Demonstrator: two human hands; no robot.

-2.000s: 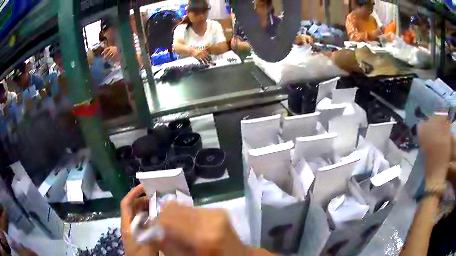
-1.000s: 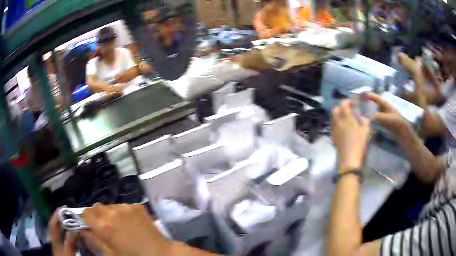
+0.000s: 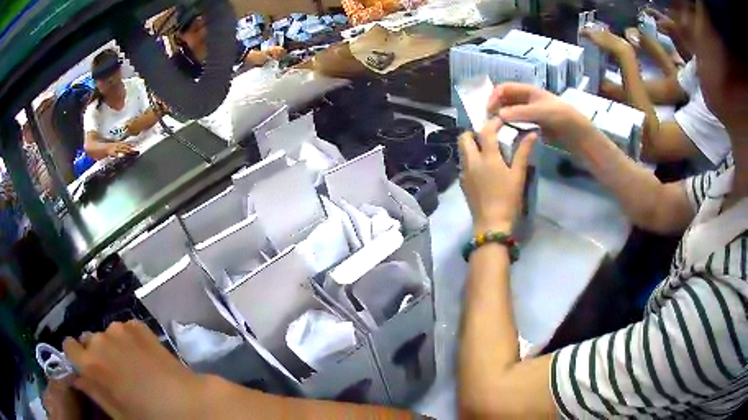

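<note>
My right hand (image 3: pixel 135 361) is at the lower left, its fingertips closed on a folded white cable (image 3: pixel 52 361). My left hand (image 3: pixel 61 399) is mostly hidden below it and cut off by the picture's edge; what it grips does not show. To the right of my hands stands a tight group of open white-grey cartons (image 3: pixel 398 353), flaps up, with white wrapped bundles (image 3: pixel 321 336) inside. A dark picture shows on some fronts.
A person in a striped sleeve (image 3: pixel 640 320) works close at my right, both hands on a small carton (image 3: pixel 518 139). Closed pale blue cartons (image 3: pixel 500 64) stand behind. Black round parts (image 3: pixel 418 189) lie behind the open cartons. A dark belt (image 3: pixel 156 176) runs at upper left; people sit beyond it.
The view has swung right, so the open cartons and my hands sit further left. The carton earlier between my hands no longer shows. The neighbour now handles a carton with its flap up.
</note>
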